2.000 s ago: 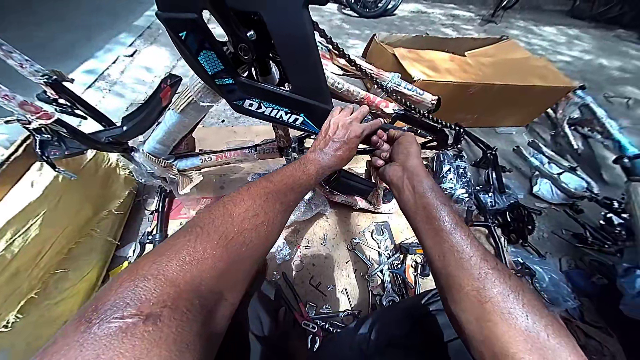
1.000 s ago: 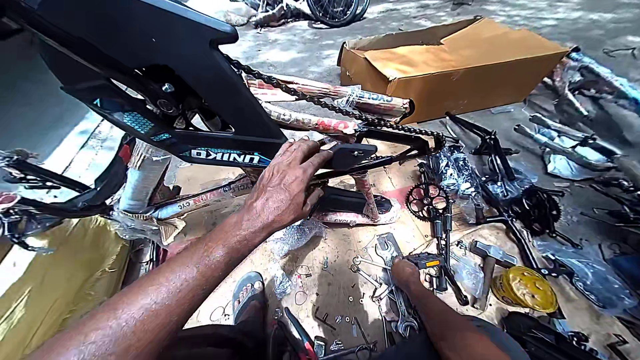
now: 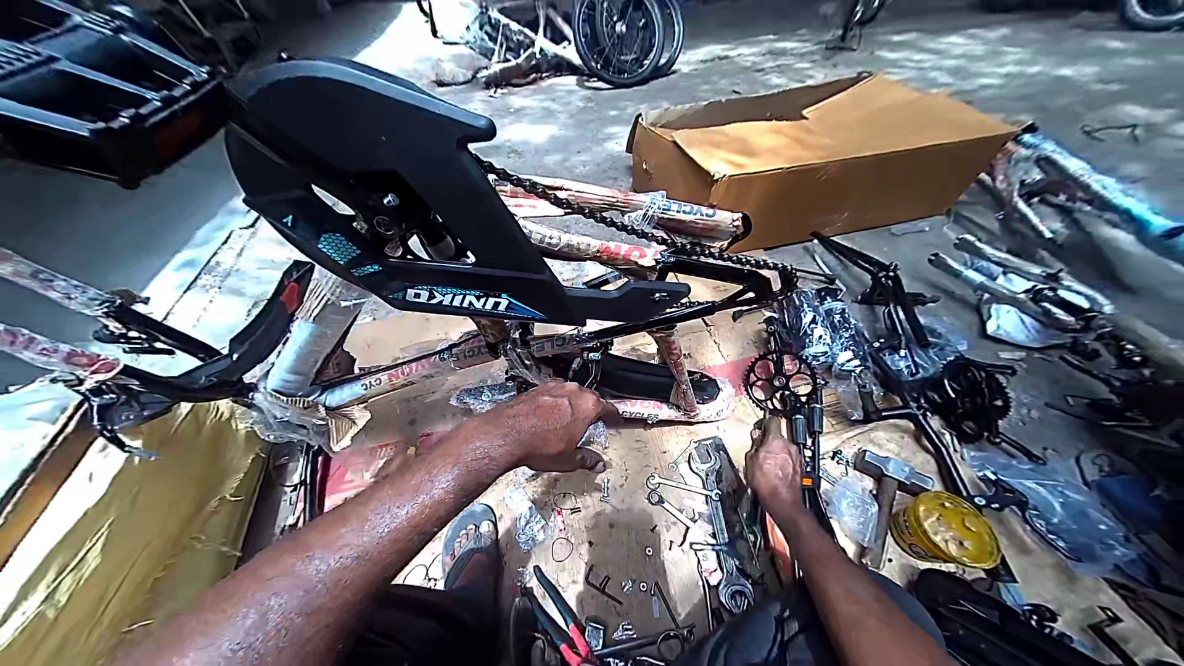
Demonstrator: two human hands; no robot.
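A bicycle frame with a black plastic chain guard (image 3: 462,231) lies across the view, partly wrapped, a chain (image 3: 573,208) running along it. Just below the frame hovers my left hand (image 3: 560,425), fingers bent downward; whether anything is in it I cannot tell. Further right, my right hand (image 3: 775,462) is low over the tools, beside a chainring (image 3: 780,383) and black bicycle parts; its fingers are partly hidden, so its grip is unclear. Open-ended wrenches (image 3: 710,490) are spread between the hands. Pliers with red and black handles (image 3: 560,615) rest near my legs.
An open cardboard box (image 3: 832,176) stands behind the frame. A hammer (image 3: 888,481), a yellow round tin (image 3: 945,529) and crank parts (image 3: 967,398) lie at the right. A black pedal (image 3: 111,102) juts in at the upper left. Small hardware is scattered on the cardboard sheet (image 3: 638,546).
Both hands were at the chain guard's end two seconds ago. My right hand has come down to the tools, and my left hand has left the guard and sits below it.
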